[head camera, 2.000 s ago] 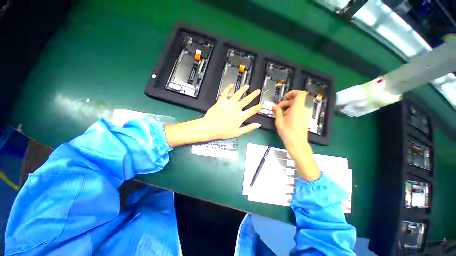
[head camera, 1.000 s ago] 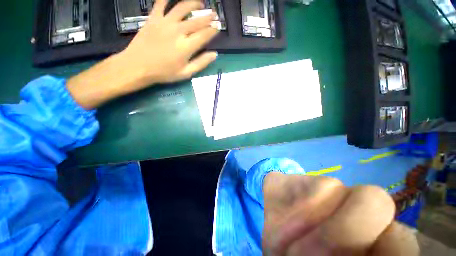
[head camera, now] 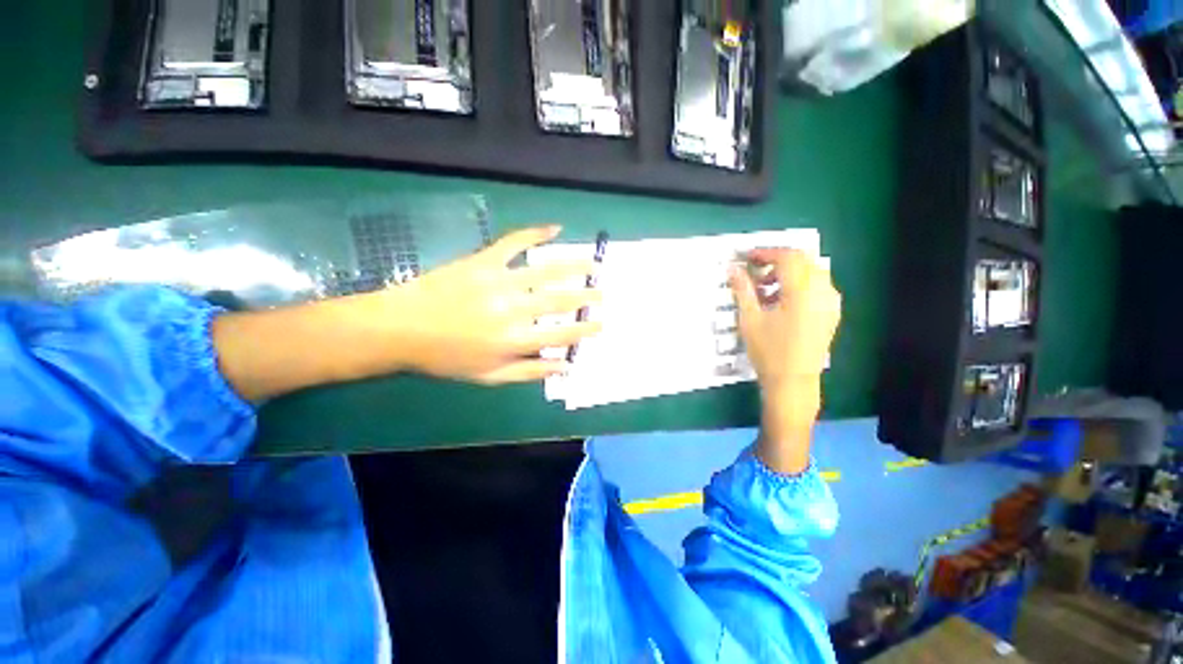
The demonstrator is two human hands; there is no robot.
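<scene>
White sticker sheets [head camera: 662, 350] lie on the green bench mat, with grey strips down their middle. My left hand [head camera: 500, 311] lies flat, fingers spread, over the sheets' left edge. The dark tweezers [head camera: 598, 266] lie there, partly hidden by its fingertips. My right hand [head camera: 789, 305] is over the right part of the sheets, thumb and index finger bent close together at the grey strips; I cannot tell if anything is between them. The black foam tray [head camera: 500, 149] above holds phone housings, such as one with an orange tab [head camera: 712, 97].
A clear sheet with a grid pattern [head camera: 324, 247] lies left of the sticker sheets. More phones sit in a black tray [head camera: 937, 311] at the right. A thick white tube [head camera: 856, 39] is at the top. The bench edge borders a blue floor with yellow lines.
My left hand has moved from the phone tray down onto the sheets. My right hand has come from close to the camera onto the sheets' right part.
</scene>
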